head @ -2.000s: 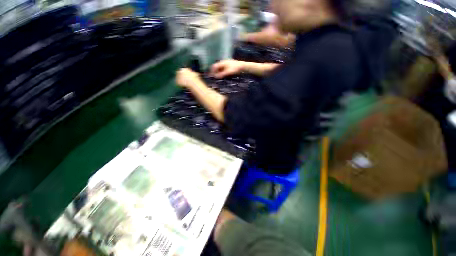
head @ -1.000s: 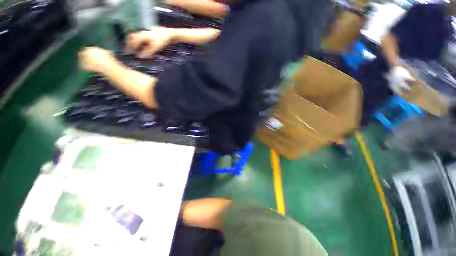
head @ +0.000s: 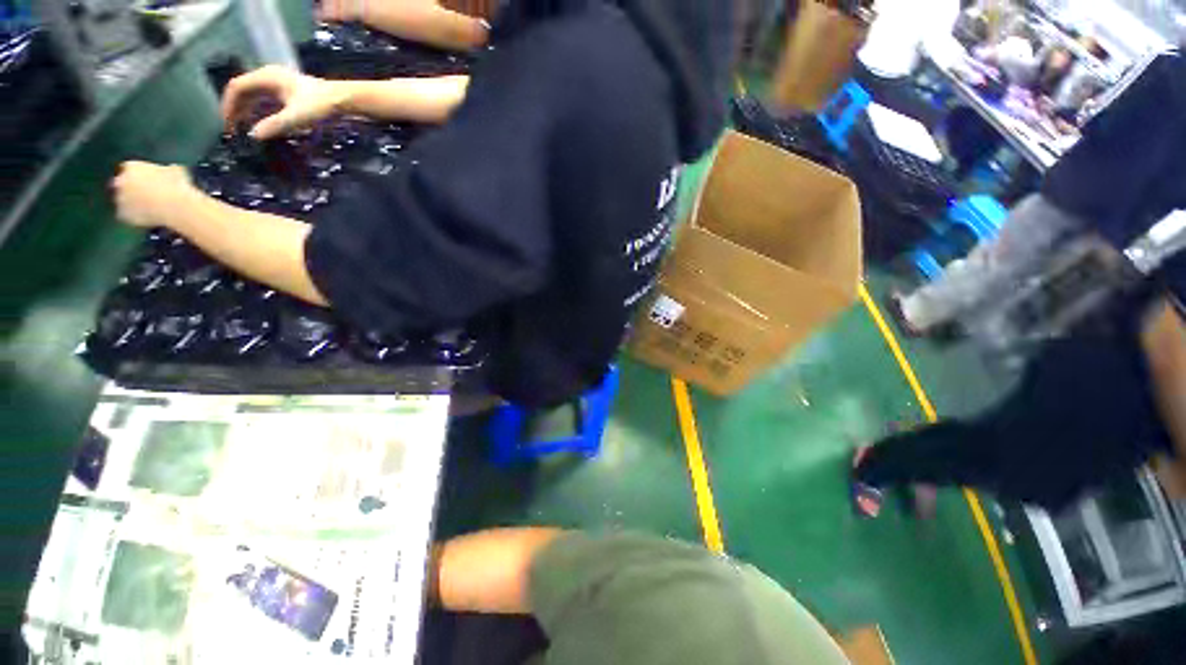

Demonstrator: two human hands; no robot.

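Note:
Neither of my hands shows. Nearest in front of me lies the printed paper covering (head: 234,520) on the bench, white with greenish squares and a purple phone picture. At the bottom, bare skin and olive-green cloth (head: 676,604) reach the bench's right edge; I cannot tell whether this is a limb of mine bent under the bench. Beyond the paper is a black blister tray (head: 260,331) with glossy pockets. A neighbour in dark clothes (head: 481,195) has both hands over that tray and the belt's edge.
The green conveyor belt (head: 65,279) runs along the left. A blue stool (head: 559,429) stands under the neighbour. An open cardboard box (head: 754,286) sits on the green floor by a yellow line (head: 696,468). A person in dark clothes (head: 1027,416) is at the right, near a grey frame (head: 1106,559).
The view has swung to the right, so the bench and neighbour have shifted left in the picture. More floor and the person at the right now show. The neighbour's hands have moved apart.

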